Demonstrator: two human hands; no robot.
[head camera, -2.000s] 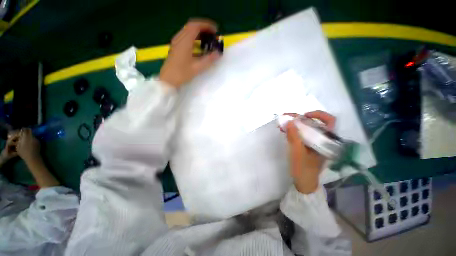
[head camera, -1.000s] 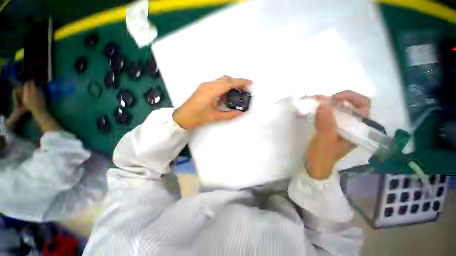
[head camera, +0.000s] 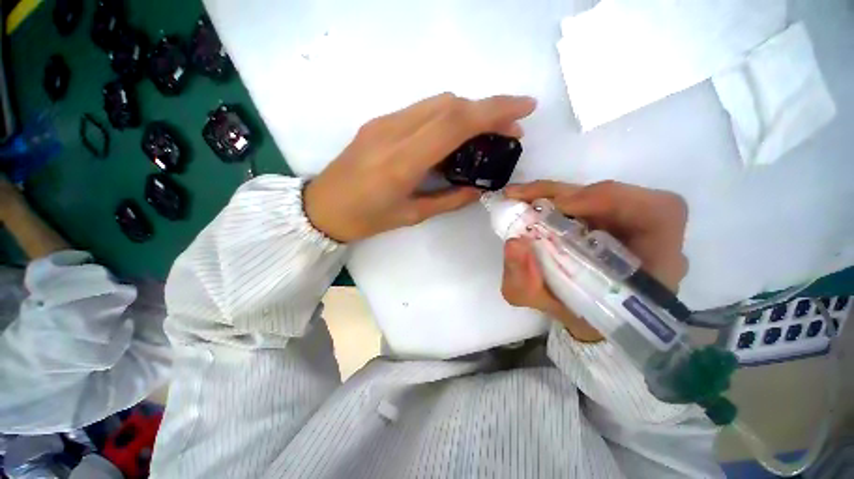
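My left hand (head camera: 403, 173) holds a glossy black watch housing (head camera: 485, 161) between fingers and thumb, over the white board (head camera: 431, 299). My right hand (head camera: 609, 239) grips a glue dispenser (head camera: 599, 281) with a clear and white barrel, a blue label and a green end cap (head camera: 693, 374). The dispenser's white nose points up and left, close to the housing's lower edge. Whether the tip touches the housing cannot be told.
Several black housings (head camera: 228, 133) and a thin black ring (head camera: 95, 136) lie on the green mat at left. White wipes (head camera: 777, 89) lie on the board at upper right. A parts tray (head camera: 787, 329) is at lower right, near a pale hose (head camera: 787, 468). Another person's sleeve (head camera: 70, 327) is at left.
My left hand has brought the housing from the board's upper left to above its middle. The dispenser nose has moved close to the housing. The camera view has shifted closer.
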